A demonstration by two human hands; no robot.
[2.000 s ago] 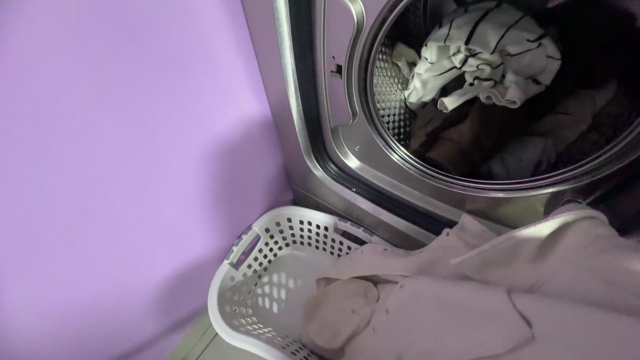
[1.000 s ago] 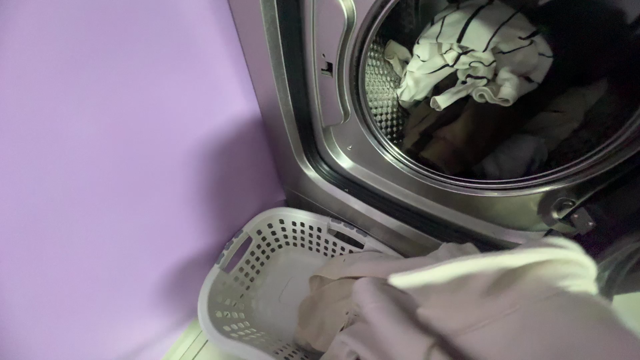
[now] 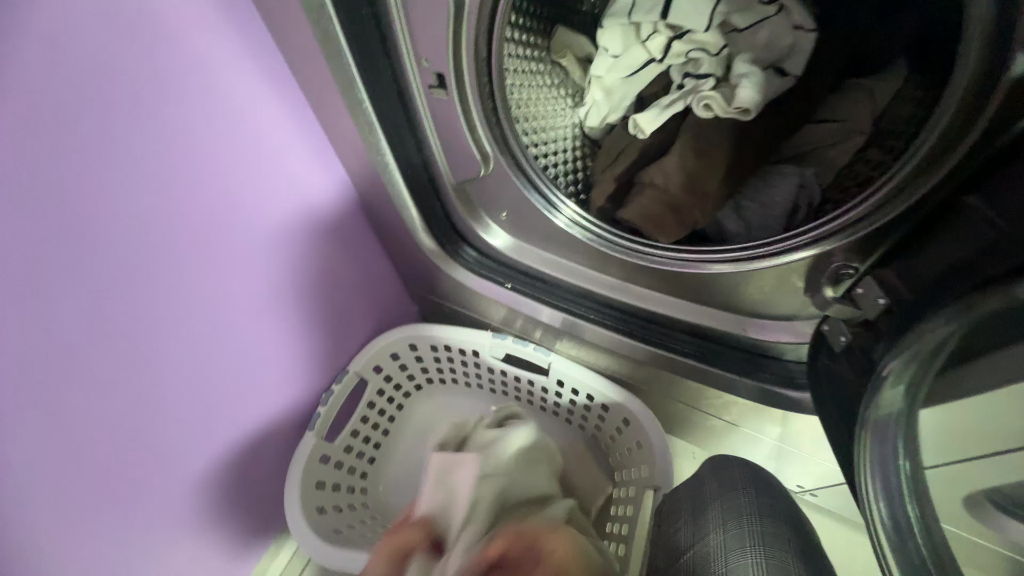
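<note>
A bunched pale garment (image 3: 512,464) lies over the white perforated plastic laundry basket (image 3: 472,332), at the lower middle of the head view. My left hand (image 3: 408,544) grips the garment's near left part, fingers closed on the cloth. My right hand (image 3: 536,548), blurred, is on the same cloth just to the right; its fingers are partly hidden. Above stands a front-loading machine with a metal drum (image 3: 544,112). Inside the drum a white garment with black stripes (image 3: 696,56) lies on top of brown cloth (image 3: 680,184) and grey cloth (image 3: 768,200).
The machine's round glass door (image 3: 888,448) stands open at the right, on a hinge (image 3: 860,296). A purple wall (image 3: 160,240) rises along the left. A knee in checked dark cloth (image 3: 728,512) is beside the basket, over the tiled floor (image 3: 768,436).
The pale cloth, earlier spread across the lower right, is now bunched over the basket. Both hands have come into sight at the bottom. The knee and glass door now show more plainly.
</note>
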